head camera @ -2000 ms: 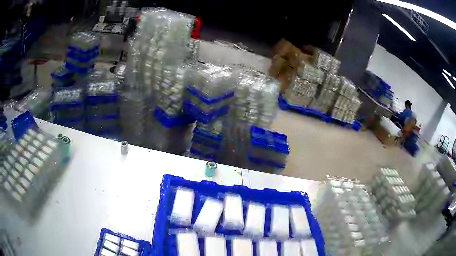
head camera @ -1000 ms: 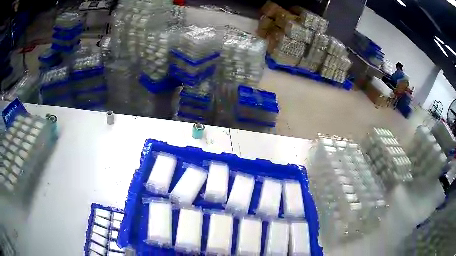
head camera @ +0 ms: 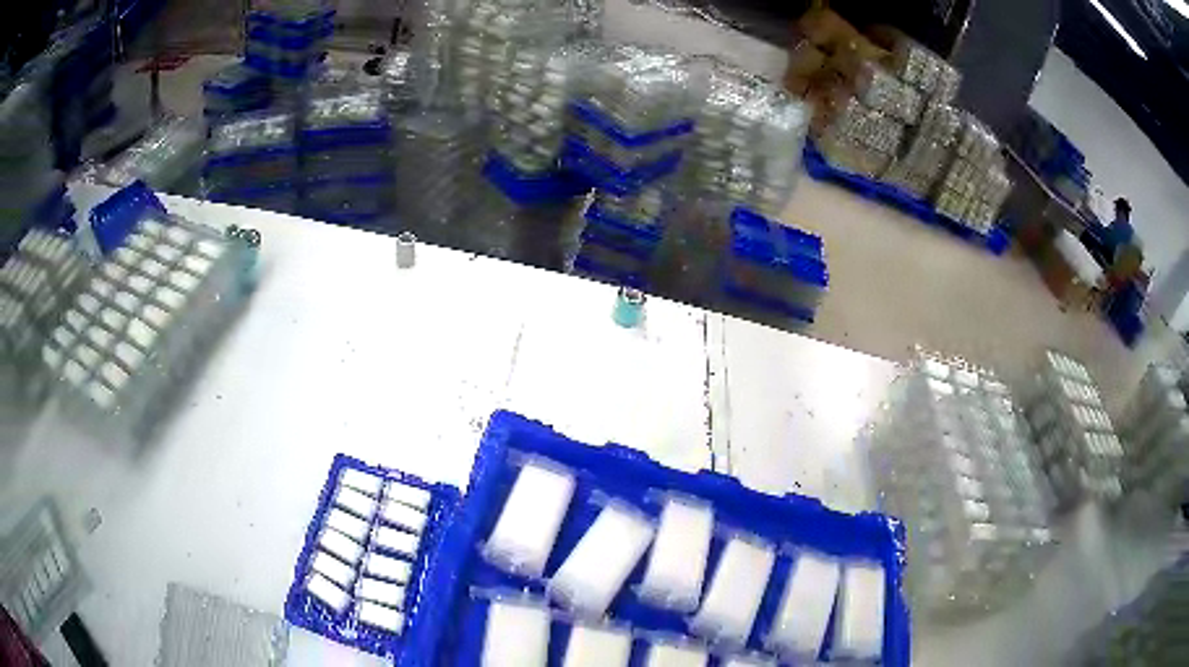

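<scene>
A large blue blister tray [head camera: 691, 472] lies near the lower middle of the head view, cut off by the bottom edge. It holds two rows of white block-shaped units [head camera: 677, 553]; the second unit from the left in the back row is tilted. A smaller blue tray [head camera: 450, 515] with two columns of white units [head camera: 344, 524] shows just left of it, partly hidden by the large tray. Neither of my hands is in view.
A wide clear tray stack [head camera: 144, 306] stands far left, tall clear stacks [head camera: 958, 469] at the right. A teal roll [head camera: 630, 309] and a grey roll [head camera: 406, 250] sit by the far edge. A small clear tray [head camera: 39, 560] and a ribbed tray [head camera: 222, 632] lie lower left. A person [head camera: 1117, 235] is far off.
The view has swung left, so things sit further right in it. The large blue tray sits lower in view than one second ago. More of the small blue tray shows.
</scene>
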